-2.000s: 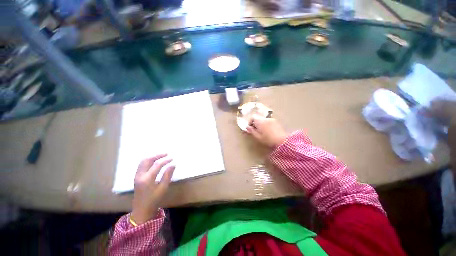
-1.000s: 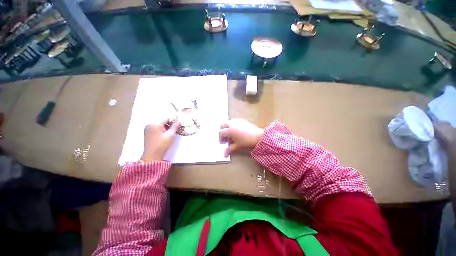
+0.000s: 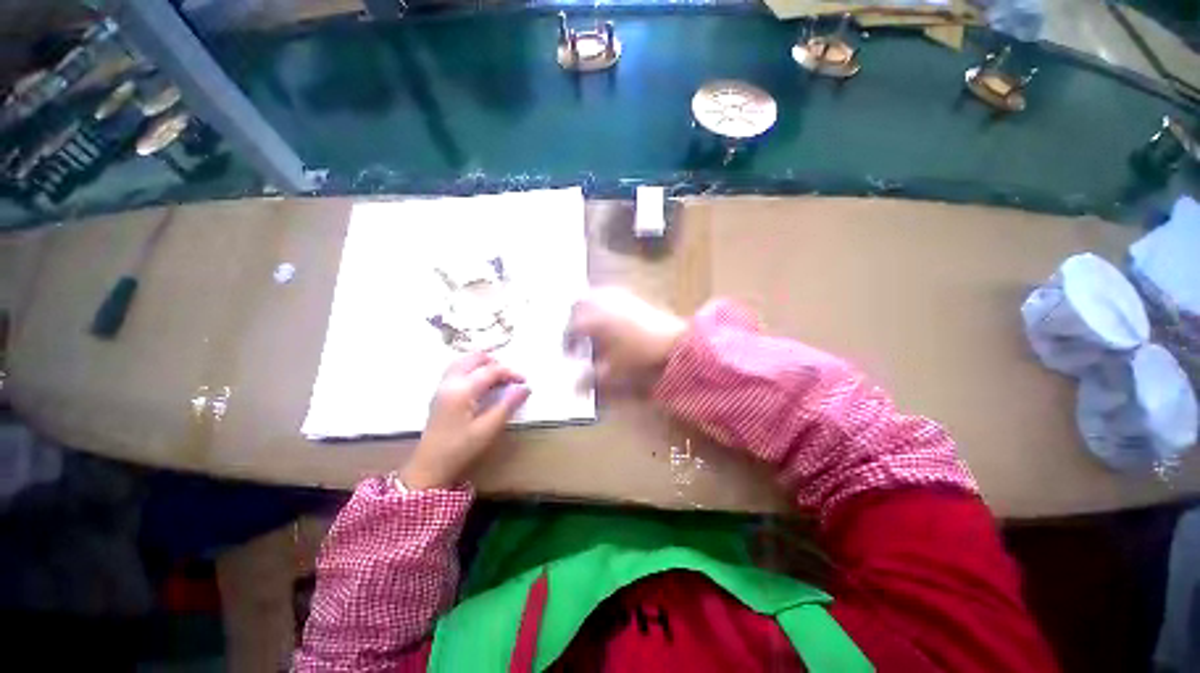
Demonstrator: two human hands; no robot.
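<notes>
A copper-gold legged metal stand [image 3: 476, 322] lies upside down, legs up, on the stack of white paper sheets [image 3: 382, 368]. My left hand [image 3: 466, 418] rests on the paper just below the stand, fingers apart, holding nothing. My right hand [image 3: 626, 335] is at the right edge of the paper stack. It is blurred, and its fingertips are hard to make out, so I cannot tell whether it pinches the sheet edge.
Wrapped pieces [image 3: 1087, 313] stand at the table's right. A small white block [image 3: 650, 212] sits beyond the stack. A dark-handled screwdriver [image 3: 116, 305] and a white dot [image 3: 284, 272] lie left. The green belt [image 3: 434, 112] carries more stands, including an upright one [image 3: 734, 109].
The stand went from my right hand's spot onto the paper stack. My left hand has let go of it and drawn back. The other person's hand at the right has left.
</notes>
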